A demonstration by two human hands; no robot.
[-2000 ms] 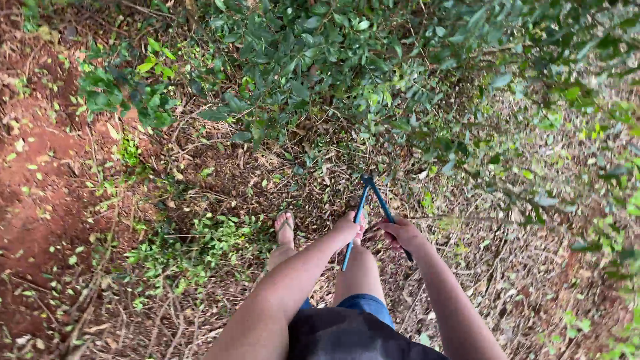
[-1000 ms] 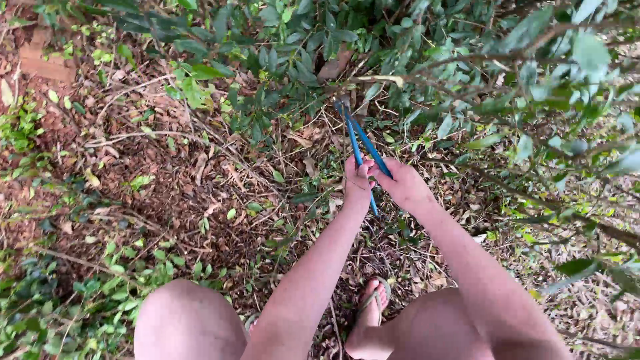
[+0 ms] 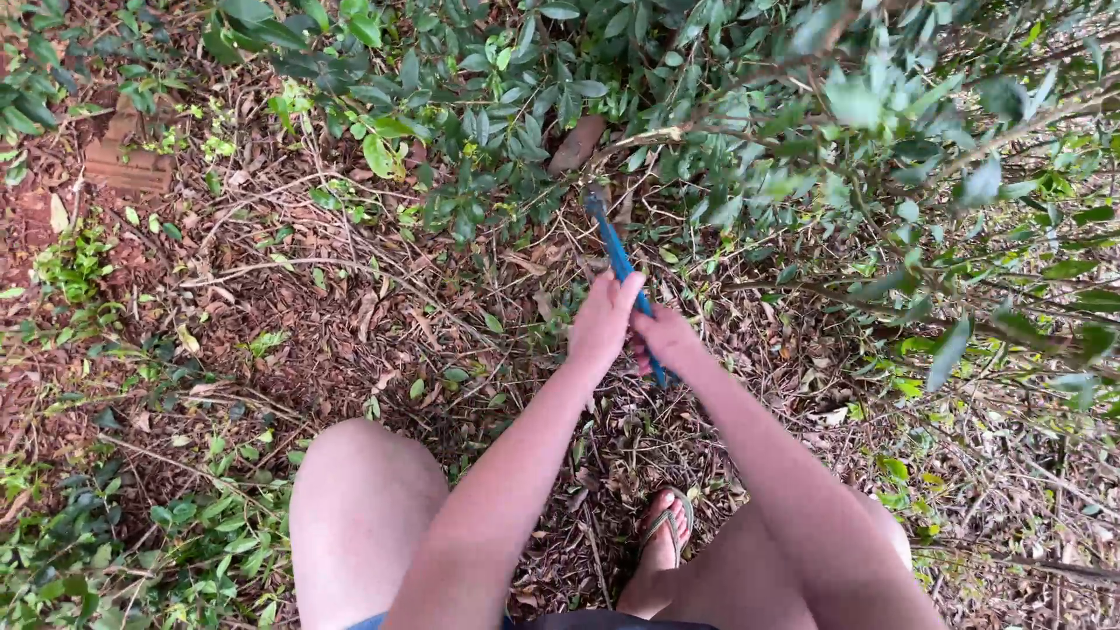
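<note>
Blue long-handled loppers (image 3: 619, 258) reach up from my hands into the low foliage, their two handles close together. My left hand (image 3: 605, 317) is closed around the handles near their middle. Just below and to the right, my right hand (image 3: 667, 339) grips them closer to the handle ends. The dark head of the loppers (image 3: 595, 199) is at the base of the shrub, just under a bare branch (image 3: 643, 138). Whether the blades touch or hold a stem cannot be told.
Leafy shrub branches (image 3: 875, 131) spread over the top and right. Dry leaves and twigs (image 3: 350, 306) cover the soil. A ridged clay brick (image 3: 129, 162) lies at upper left. My foot in a flip-flop (image 3: 667, 525) is below my hands, with my bent knee (image 3: 363, 490) at left.
The lopper handles, spread apart two seconds ago, have come together, and my hands have moved close to each other. The view has moved nearer the ground.
</note>
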